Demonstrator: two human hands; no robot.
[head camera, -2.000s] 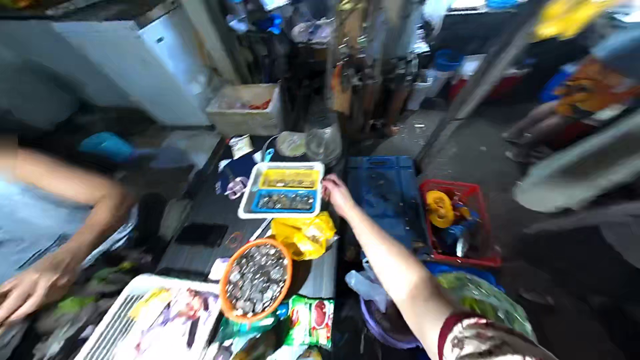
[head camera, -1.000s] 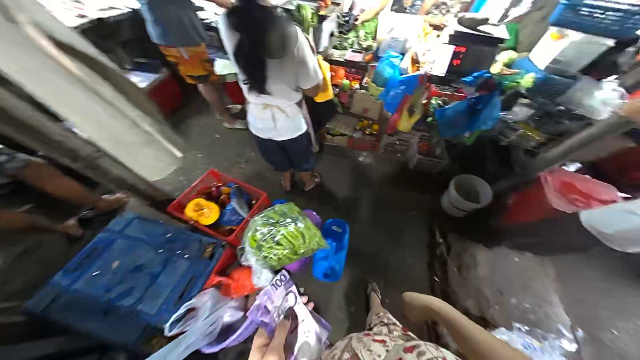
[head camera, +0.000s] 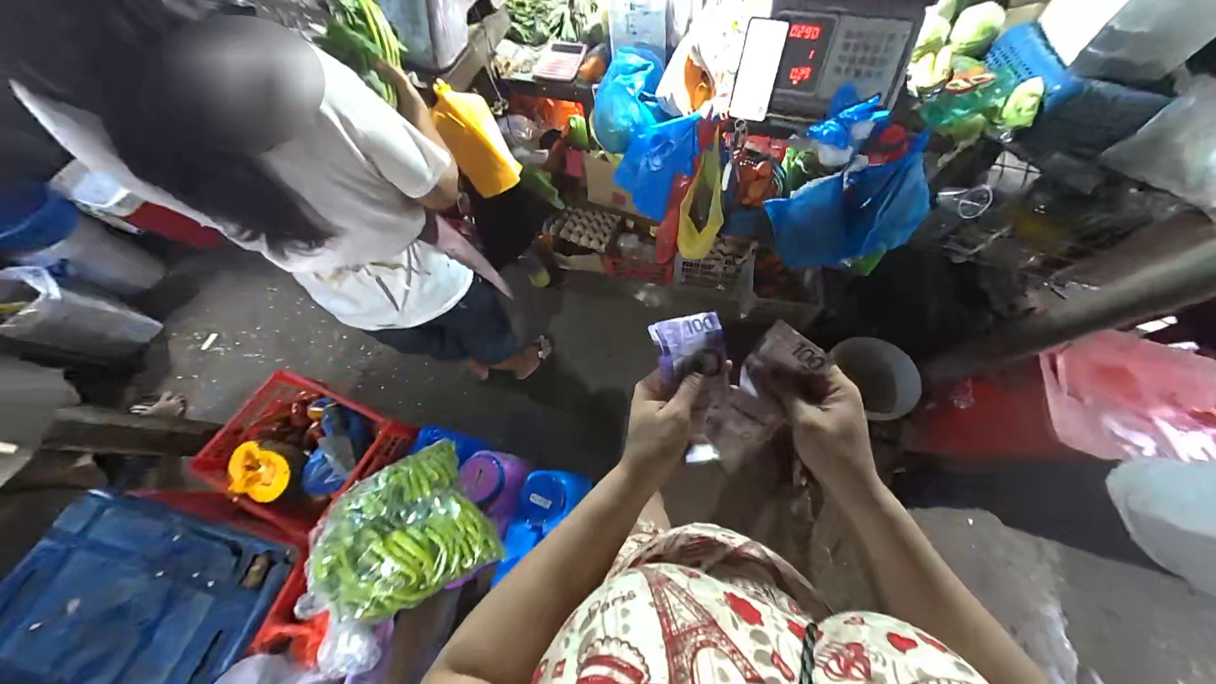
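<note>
Violet banknotes (head camera: 686, 340) marked 100 are pinched between the thumb and fingers of my left hand (head camera: 663, 418). Beside it my right hand (head camera: 825, 408) grips more banknotes (head camera: 787, 356), darker in the shade, the top one also marked 100. The two bundles fan toward each other in front of my patterned clothing, and lower notes hang between the hands. How many notes each hand holds cannot be told.
Ahead on the left stands a person in a white shirt (head camera: 361, 142). A red crate (head camera: 285, 380) with cut squash, a bag of green peppers (head camera: 404, 541) and a blue crate (head camera: 142, 589) lie lower left. A digital scale (head camera: 845, 57) and hanging bags are ahead, a pale bucket (head camera: 879, 375) at right.
The view has swung right from the stall with coin tubs. A second ago only one of my hands showed on the notes; now both hold notes, raised in front of me.
</note>
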